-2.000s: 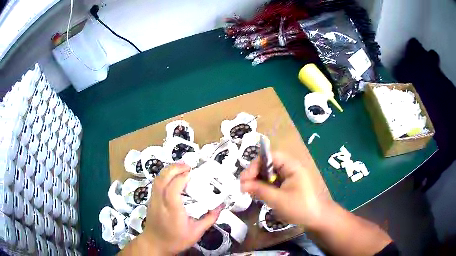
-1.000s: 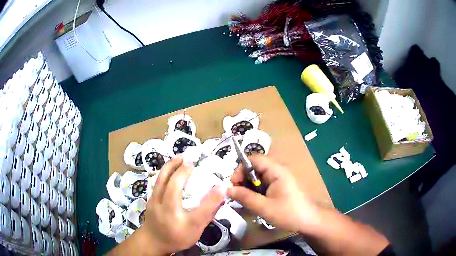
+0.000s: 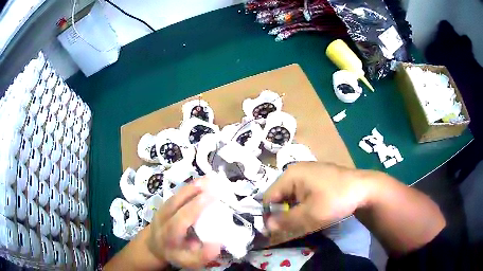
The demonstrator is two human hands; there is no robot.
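Observation:
My left hand (image 3: 182,227) holds a white camera housing (image 3: 222,227) low in front of me, near the board's front edge. My right hand (image 3: 312,196) is closed around a slim metal tool with a short dark and yellow handle (image 3: 278,207), its metal end pointing left at the housing. The tool is blurred and its tip is hard to make out. Many white housings with black lamp discs (image 3: 171,152) stand on the brown cardboard sheet (image 3: 302,90) beyond my hands.
Stacked white housings (image 3: 45,159) rise at the left. A yellow bottle (image 3: 343,55), a single housing (image 3: 347,86), white fittings (image 3: 381,148) and an open carton of white bits (image 3: 418,111) are at the right. Cables (image 3: 296,16) and a shiny bag (image 3: 370,37) lie at the back.
My left hand and the held housing have moved down towards me. The tool has swung from upright to nearly level. The camera view has shifted, so the bench items appear higher.

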